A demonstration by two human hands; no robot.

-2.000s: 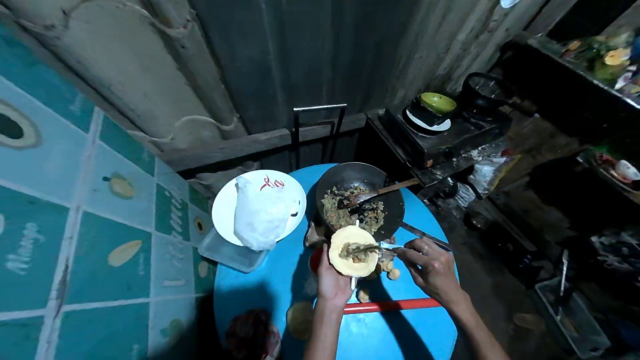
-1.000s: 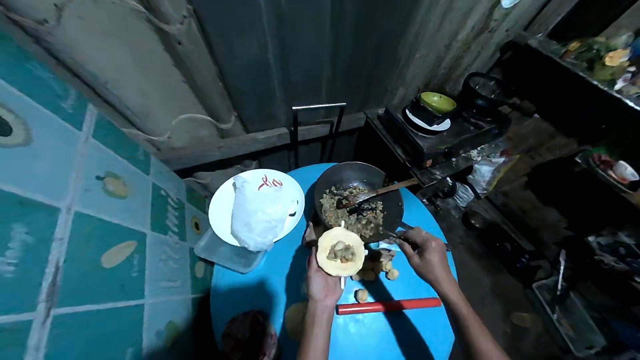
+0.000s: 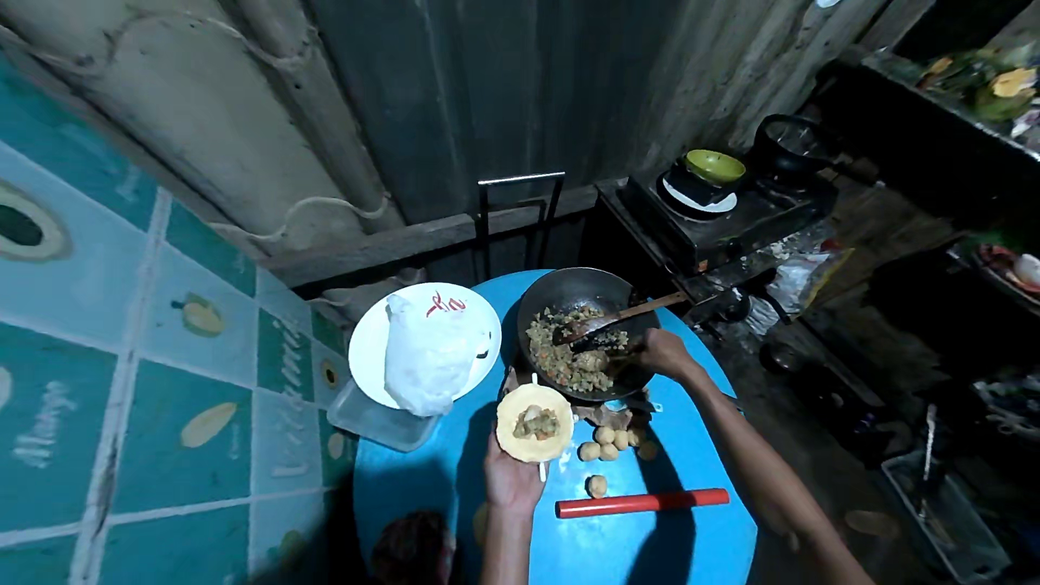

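My left hand [image 3: 513, 479] holds up a small white-tabbed mold, mostly hidden, with a round sheet of dough [image 3: 512, 414] lying over it. A mound of chopped filling [image 3: 536, 423] sits in the dough's middle. My right hand [image 3: 662, 353] is at the right side of a dark wok [image 3: 569, 284], closed on a spoon whose bowl is among the cooked filling [image 3: 561, 361]. A wooden spatula [image 3: 642, 309] rests in the wok, its handle over the right rim. Several dough balls [image 3: 608, 452] lie below the wok, above a red rod [image 3: 642, 504].
A white plate [image 3: 366, 351] with a plastic bag [image 3: 426, 357] on it stands left on the blue round table [image 3: 585, 552], partly over a clear plastic container [image 3: 382, 422]. Beyond the table is a stove [image 3: 731, 227] with a green bowl [image 3: 715, 166]. Part of a person's head [image 3: 413, 548] shows at the bottom.
My right hand has moved from the dough in my left hand to the wok, with the spoon now in the filling. Filling has stayed on the dough. The red rod has hardly moved.
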